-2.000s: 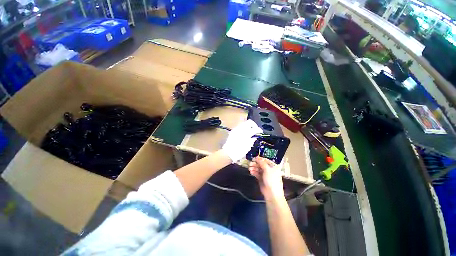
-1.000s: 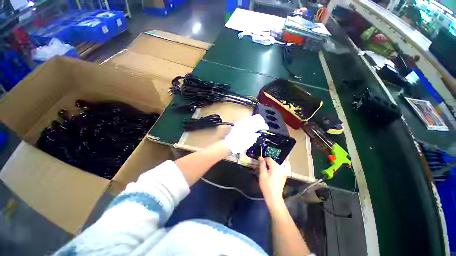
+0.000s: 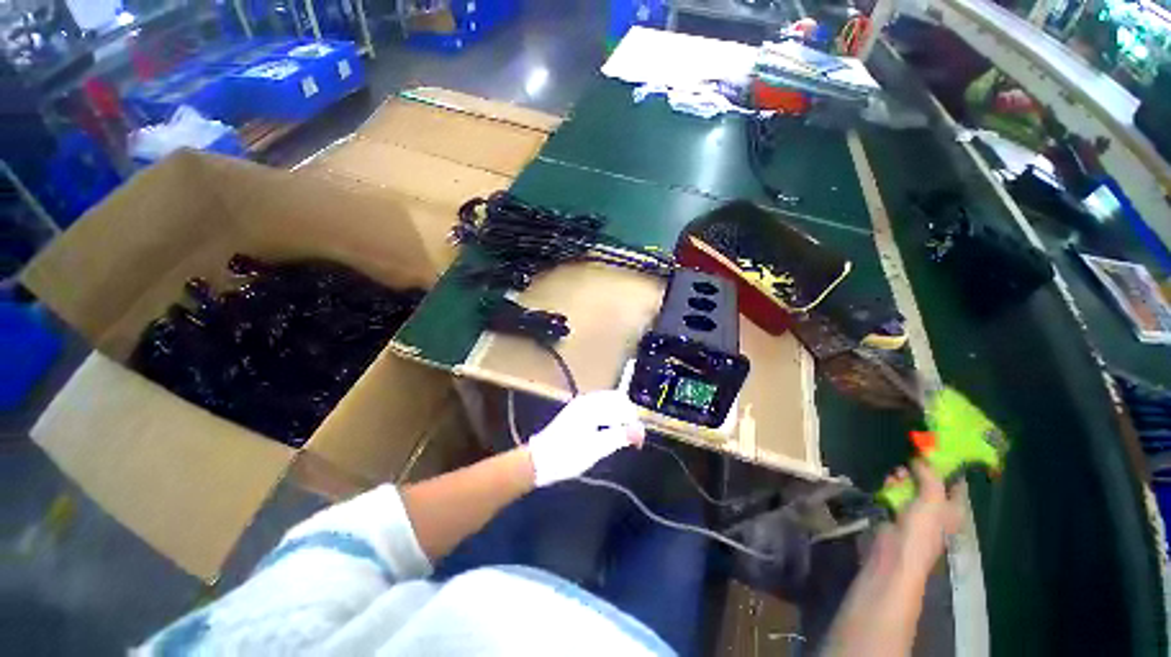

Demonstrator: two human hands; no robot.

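Note:
The black power strip housing [image 3: 700,336] lies on the tan work board [image 3: 604,336], with its socket recesses facing up. Its open near end shows the green circuit board [image 3: 695,392] with a yellow wire at its left. My gloved left hand [image 3: 584,438] is at the board's near edge, left of the housing. A black cord runs down to it, but whether the fingers grip anything is unclear. My bare right hand [image 3: 922,507] is closed around the handle of the lime-green soldering gun [image 3: 963,436], right of the board. The gun is blurred and away from the housing.
The dark red tray [image 3: 760,302] with black and yellow parts stands beside the housing. Black cord bundles [image 3: 524,238] lie at the back left of the board. A large carton [image 3: 372,205] of black cords stands left. The conveyor [image 3: 1027,385] runs along the right.
My right hand has left the circuit board, moved right and taken hold of the soldering gun. My left hand has moved off the housing, down and left. The housing now sits more upright in view.

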